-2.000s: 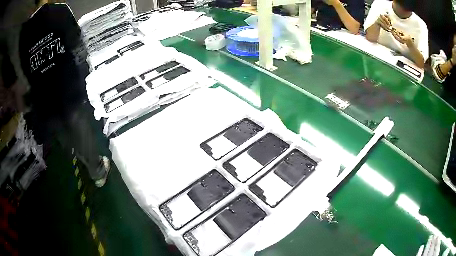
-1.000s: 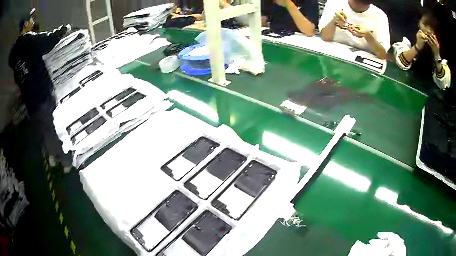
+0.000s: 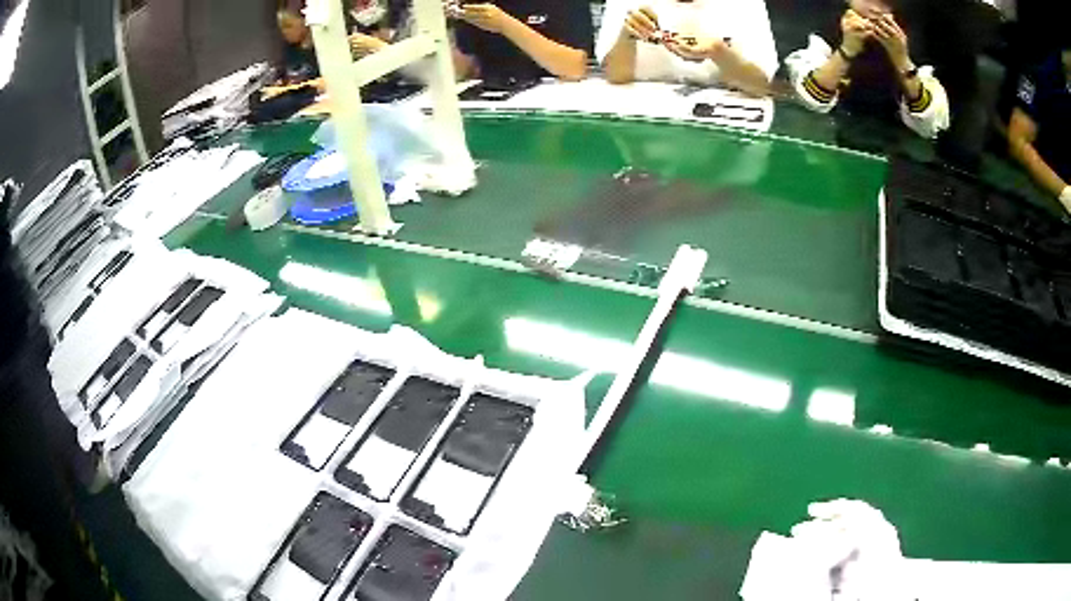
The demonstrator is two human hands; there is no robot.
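Observation:
A white lined tray (image 3: 194,505) lies at the lower left. Its pockets hold several dark phone middle frames (image 3: 467,461) with pale lower parts, three in the upper row and two visible below. Part of the tray is cut off by the bottom edge. A crumpled white thing (image 3: 832,552) lies at the bottom right beside a white sheet (image 3: 992,580); whether it is cloth, a glove or a gloved hand is unclear. Neither of my hands can be made out.
More filled trays (image 3: 229,299) stand at the left. A divider strip (image 3: 634,358) crosses the green mat near metal bits (image 3: 597,512). A pale post (image 3: 349,117) stands by a blue round item (image 3: 320,188). Black trays (image 3: 981,258) are at the right. Several people (image 3: 687,41) work across the bench.
The view has turned right, so the trays and strip shift left. The black trays and crumpled white thing show more fully. The frames stay in their pockets.

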